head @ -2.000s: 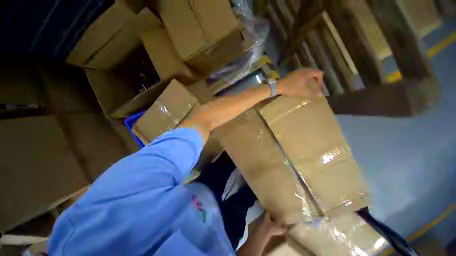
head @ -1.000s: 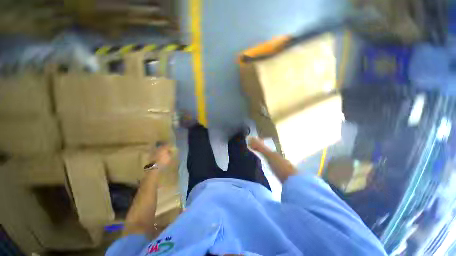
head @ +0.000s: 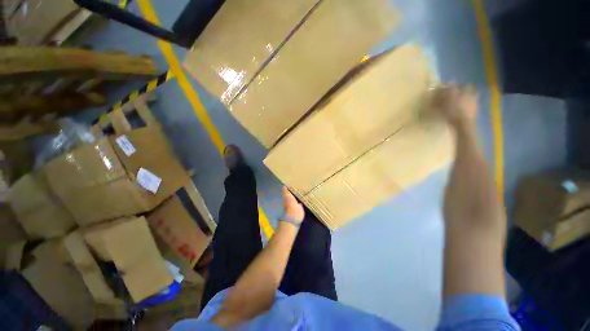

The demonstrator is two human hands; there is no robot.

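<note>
A closed brown carton (head: 369, 136) lies tilted in front of me, with a seam across its top. My left hand (head: 292, 208), with a watch on its wrist, is at the carton's near left corner, its fingers partly hidden by the edge. My right hand (head: 456, 106) is blurred and lies at the carton's opposite, right end. The hands appear to hold the carton between them. A second closed carton (head: 278, 58) with shiny clear tape lies just beyond it, close against its far side.
A black bar (head: 132, 22) ends near the taped carton. Cartons with white labels (head: 97, 174) stand at left, by wooden pallets (head: 71, 61). Yellow lines (head: 194, 97) cross the grey floor. Another carton (head: 553, 207) is at right. My legs (head: 236, 226) are below the near carton.
The view has turned from the stacked cartons towards the pair of cartons. My left hand has left the stack side and is at the near carton. My right hand has moved to the carton's right end.
</note>
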